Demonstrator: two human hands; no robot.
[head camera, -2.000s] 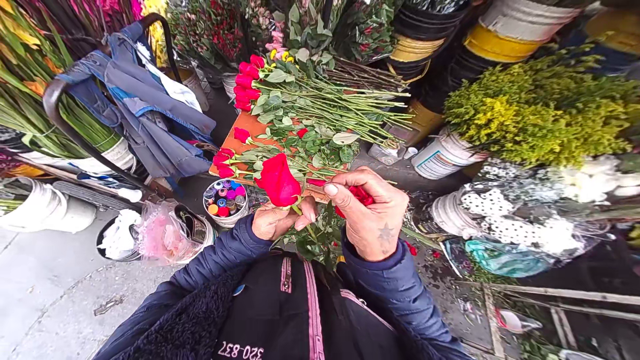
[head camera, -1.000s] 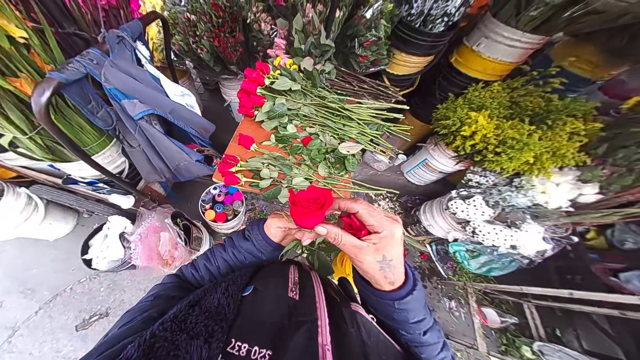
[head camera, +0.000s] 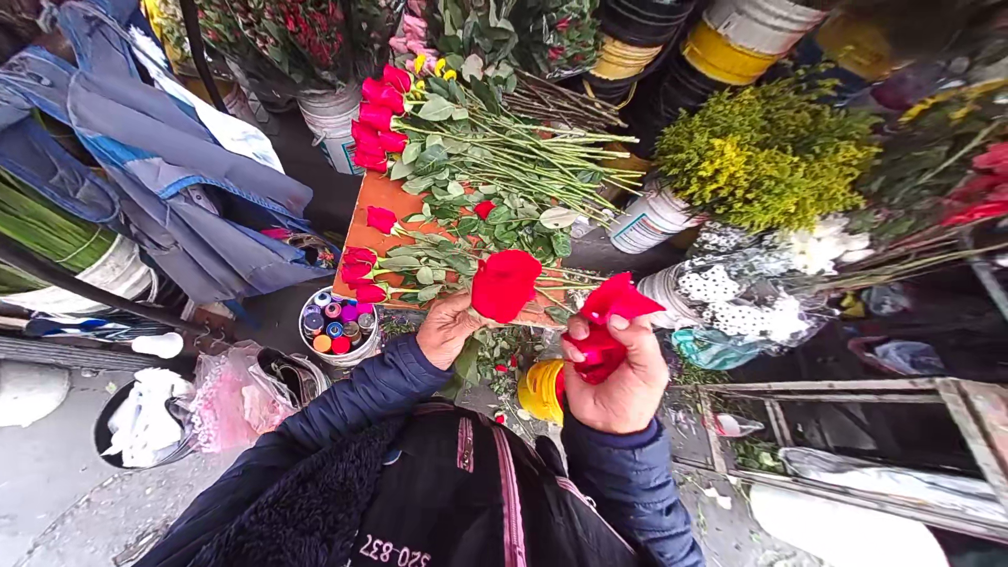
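My left hand (head camera: 446, 331) grips a red rose (head camera: 506, 285) just below its bloom, so the fingertips are partly hidden behind the flower. To its right, my right hand (head camera: 618, 378) is closed on loose red rose petals (head camera: 617, 302), some pinched at the fingertips and some in the palm. Beyond my hands, several long-stemmed red roses (head camera: 381, 96) lie in a pile on an orange board (head camera: 400, 206), blooms to the left and stems to the right. A smaller group of roses (head camera: 358, 264) lies nearer to me on the same board.
A bucket of spray cans or bottles with coloured tops (head camera: 339, 356) stands left of the board. Below my right hand is a yellow container (head camera: 542, 391). A white bucket (head camera: 652, 220) and yellow-green foliage (head camera: 768, 153) are at the right. A blue-grey garment (head camera: 189, 181) hangs on the left.
My right hand has moved away from the rose to the right, with petals in it. Earlier both hands were together at the bloom. The yellow container now shows more fully.
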